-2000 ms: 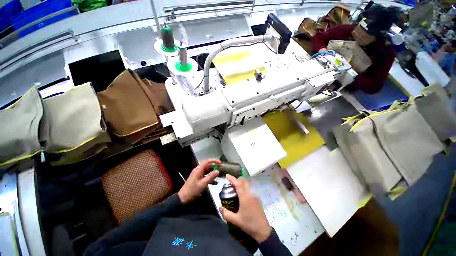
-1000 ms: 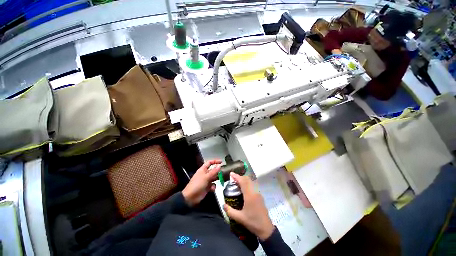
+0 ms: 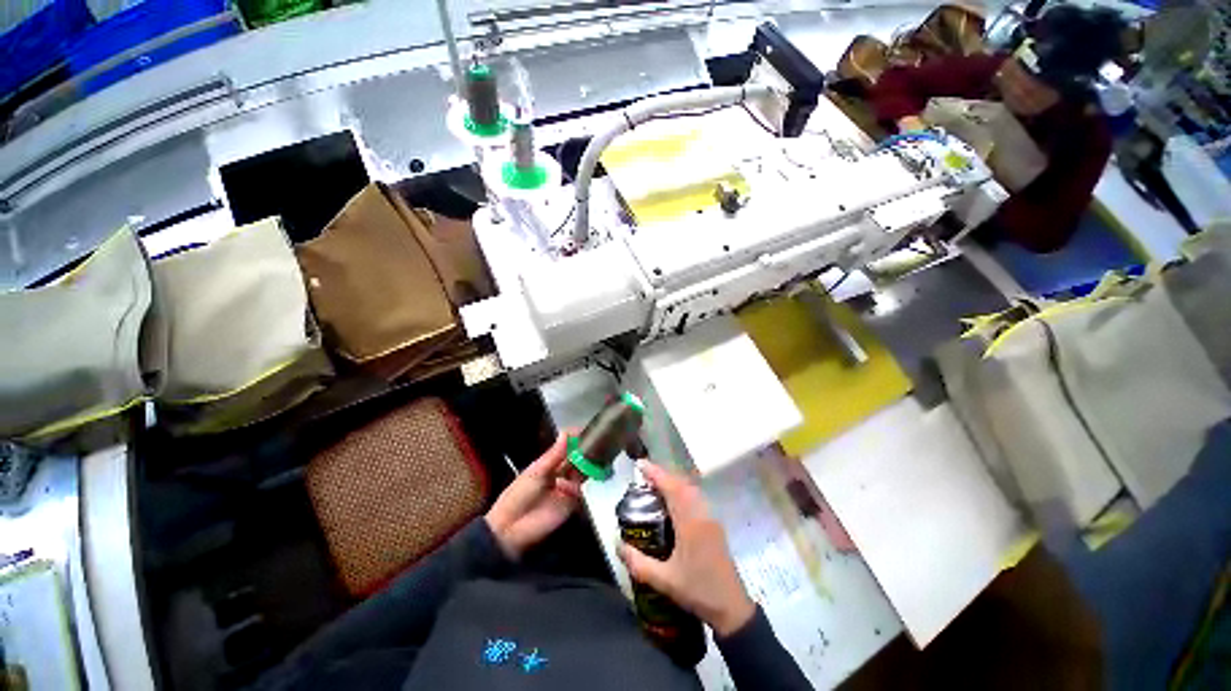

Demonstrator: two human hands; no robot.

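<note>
My left hand (image 3: 537, 497) holds a spool of thread (image 3: 608, 435) by its green base. The spool is grey-brown with a green rim at its top end and is tilted up to the right. My right hand (image 3: 686, 551) is closed around a black spray can (image 3: 645, 527) with a silvery top, held upright. Its forefinger lies on the can's top, close to the spool. The spool and can are in front of the white sewing machine (image 3: 581, 300), over the white table (image 3: 797, 607).
Two green-based thread cones (image 3: 527, 159) stand behind the machine. Beige panels (image 3: 236, 317) and brown panels (image 3: 378, 277) are stacked at left, more beige panels (image 3: 1067, 392) at right. A red-edged seat (image 3: 394, 493) is at lower left. A person (image 3: 1067, 122) works at upper right.
The spool has turned from lying nearly level to tilted, its far end now up to the right. The spray can and my right hand have shifted slightly right.
</note>
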